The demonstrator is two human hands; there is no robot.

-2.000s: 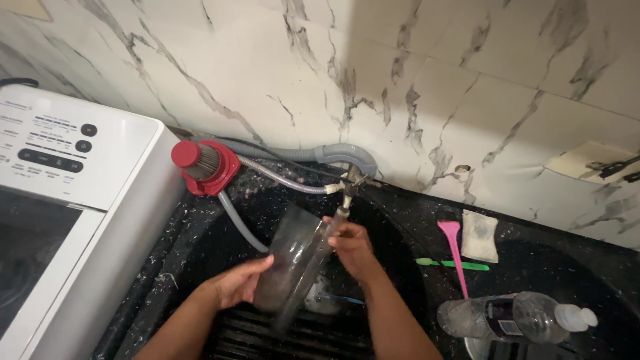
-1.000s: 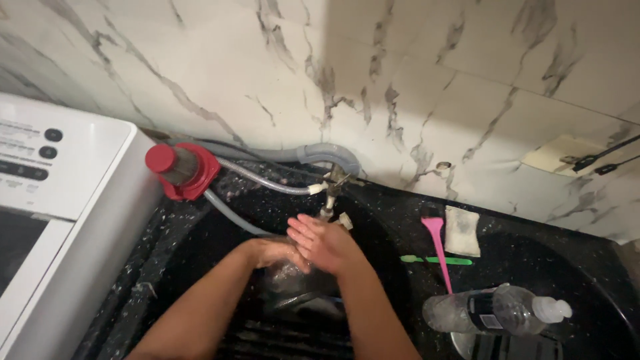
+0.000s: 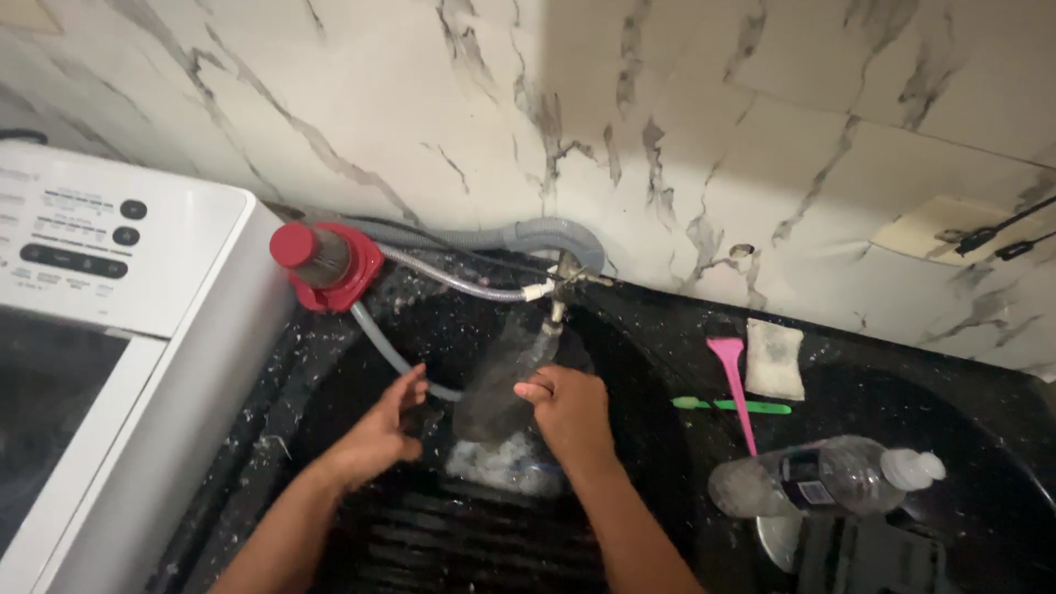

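My right hand (image 3: 569, 408) is curled at the right edge of a clear, smoky plastic piece (image 3: 495, 388), below the metal faucet (image 3: 563, 289) in the black sink basin. A clear tube or stream hangs from the faucet spout beside that hand; which of the two it is I cannot tell. My left hand (image 3: 379, 437) is apart from the piece, fingers spread, with nothing in it. White foam or suds (image 3: 503, 464) lie beneath the piece, above the ribbed part of the sink (image 3: 462, 536).
A white washing machine (image 3: 190, 223) stands at left. A red filter housing (image 3: 330, 264) with hoses sits behind the basin. At right lie a pink tint brush (image 3: 733, 371), a green-handled brush (image 3: 755, 407), a whitish pad (image 3: 774, 359) and a clear plastic bottle (image 3: 825, 478) with a label.
Two seconds ago both hands held the clear piece; one second ago they were together below the faucet. Now they are apart, the left hand off to the left.
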